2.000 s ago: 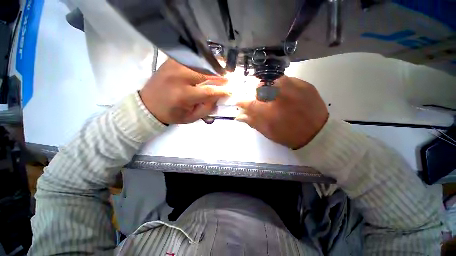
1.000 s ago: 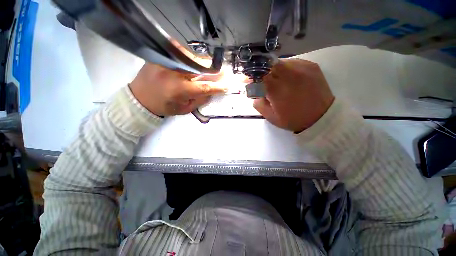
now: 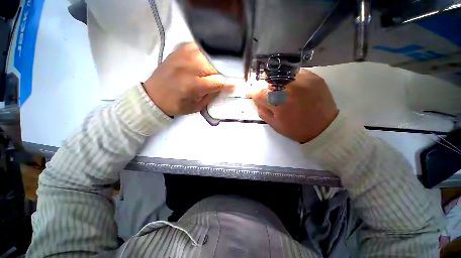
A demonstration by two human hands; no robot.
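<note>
The white fabric piece [image 3: 121,45] lies left of and behind my left hand, with a thin grey line across it. My left hand [image 3: 184,83] has its fingers bent together at the cloth, fingertips in lamp glare by the needle area. My right hand [image 3: 298,106] is just right of the needle area, fingers bent inward, partly behind the dark tension assembly with its grey knob [image 3: 277,97]. Glare hides the needle and what the right fingertips touch. The white sewing machine head [image 3: 333,45] hangs above both hands.
A slide plate [image 3: 233,110] with a dark outline lies below the fingertips. The white table [image 3: 182,143] has a grey ruler-marked front edge [image 3: 237,172]. A black glossy box or phone [image 3: 442,161] is at the right. Grey cloth [image 3: 144,201] hangs below the edge.
My left hand has drawn slightly away from the camera, and the grey line on the cloth behind it now shows. The view has shifted, moving the machine head right. Both hands stay by the needle.
</note>
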